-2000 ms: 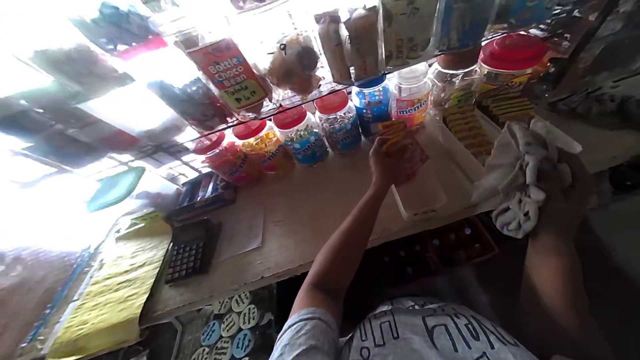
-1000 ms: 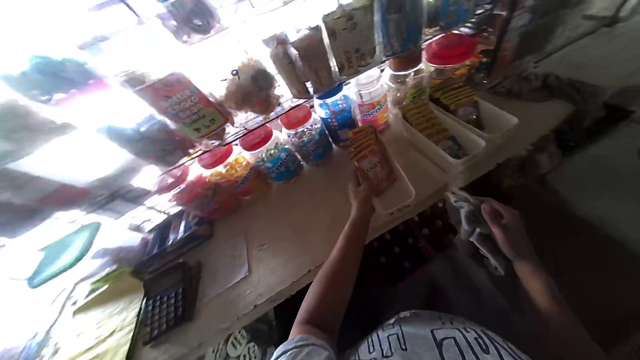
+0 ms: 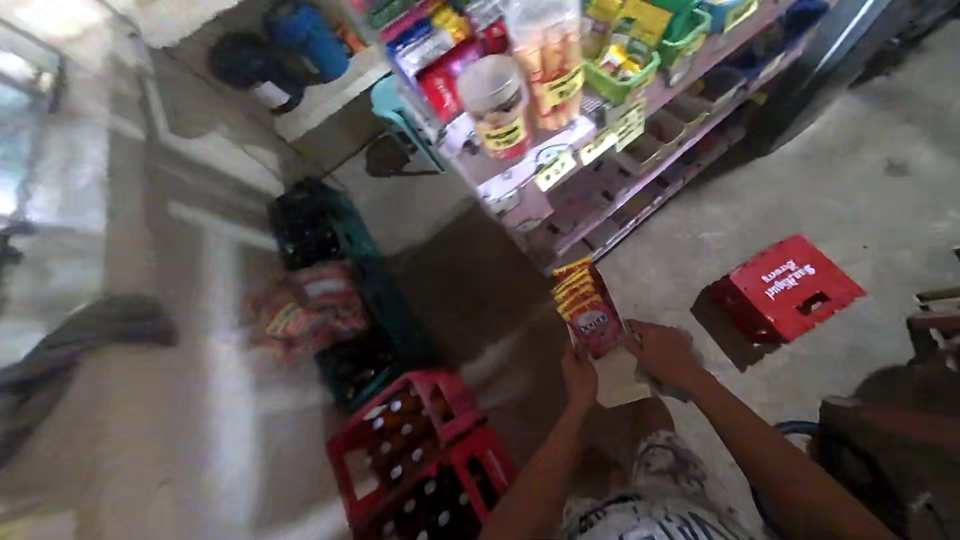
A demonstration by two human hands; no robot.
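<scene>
A narrow white plastic tray (image 3: 624, 381) holds a row of red and yellow sachets (image 3: 589, 311) at its far end. My left hand (image 3: 580, 375) grips the tray along its left side. On the right side, my right hand (image 3: 664, 352) is at the tray's edge by the sachets, with part of a greyish cloth (image 3: 686, 386) showing beneath and beside it. The fingers of my right hand are partly hidden, so how the cloth is held is unclear.
Ahead stands a shelf unit (image 3: 525, 217) with jars (image 3: 495, 109) and green baskets (image 3: 619, 82). A red crate (image 3: 795, 289) lies on the floor to the right. Red crates of bottles (image 3: 409, 442) and a dark green crate (image 3: 375, 277) line the left.
The view has swung away from the counter to the shelf unit and floor. The tray of sachets, on the counter one second ago, is now held up, and my right hand has come to it.
</scene>
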